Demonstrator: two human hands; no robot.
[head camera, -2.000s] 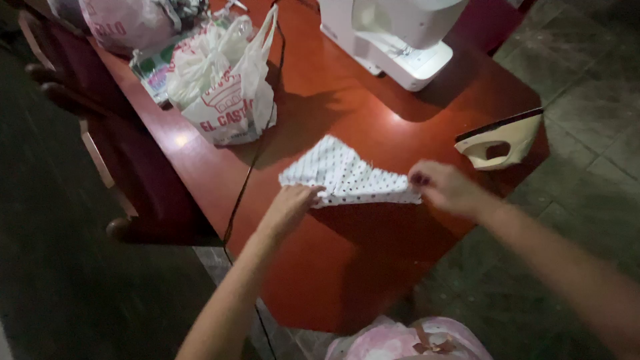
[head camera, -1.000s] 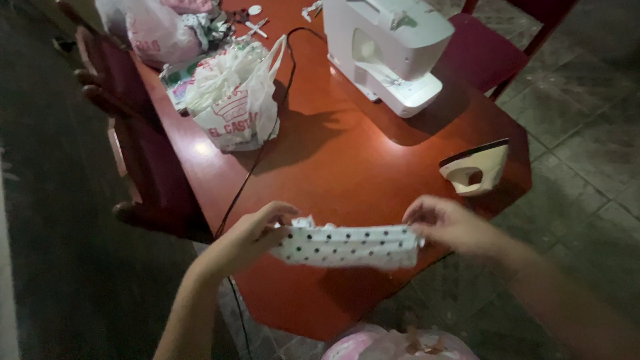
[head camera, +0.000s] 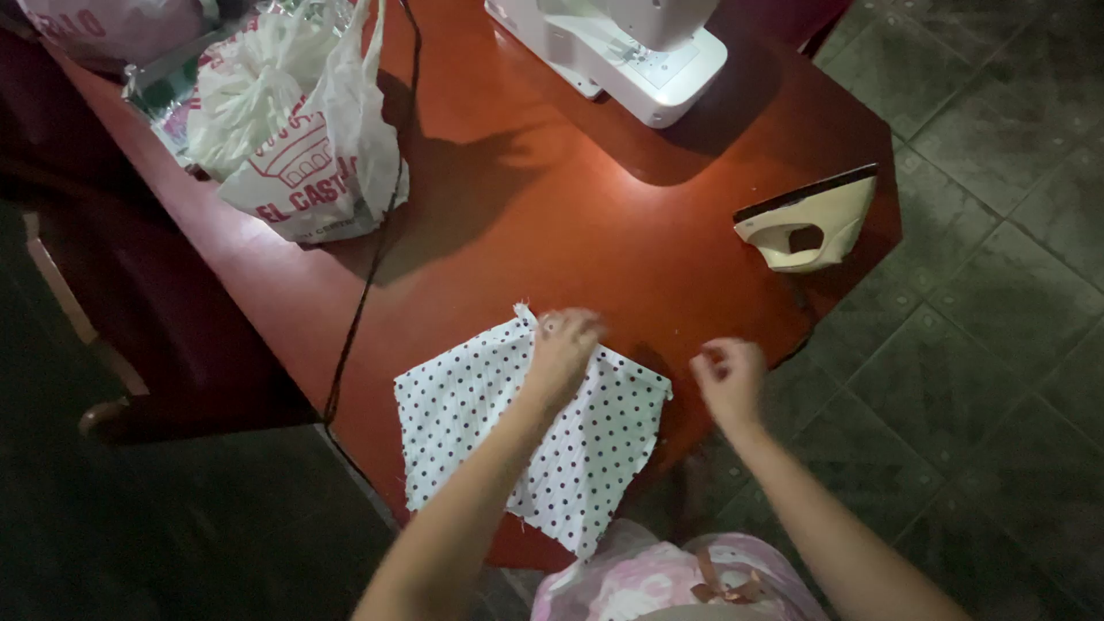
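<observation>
A piece of white fabric with dark polka dots (head camera: 604, 431) lies spread on the reddish wooden table (head camera: 552, 250), its lower corner at the table's near edge. My left hand (head camera: 565, 345) rests on or just over the fabric's upper edge, slightly blurred; whether its fingers pinch the cloth is not clear. Frayed threads stick up beside it. My right hand (head camera: 731, 379) is off the fabric, to the right of its right corner, fingers curled with nothing visible in them. Part of the fabric is hidden under my left forearm.
A clothes iron (head camera: 811, 224) lies on its side near the right table edge. A white sewing machine (head camera: 638, 69) stands at the back. Plastic shopping bags (head camera: 302, 164) sit at the back left, with a black cord (head camera: 366, 293) running past. A dark red chair (head camera: 164, 285) stands left.
The fabric, held up as a narrow folded strip between both hands one second ago, now lies opened out on the table. My right hand has let go of it.
</observation>
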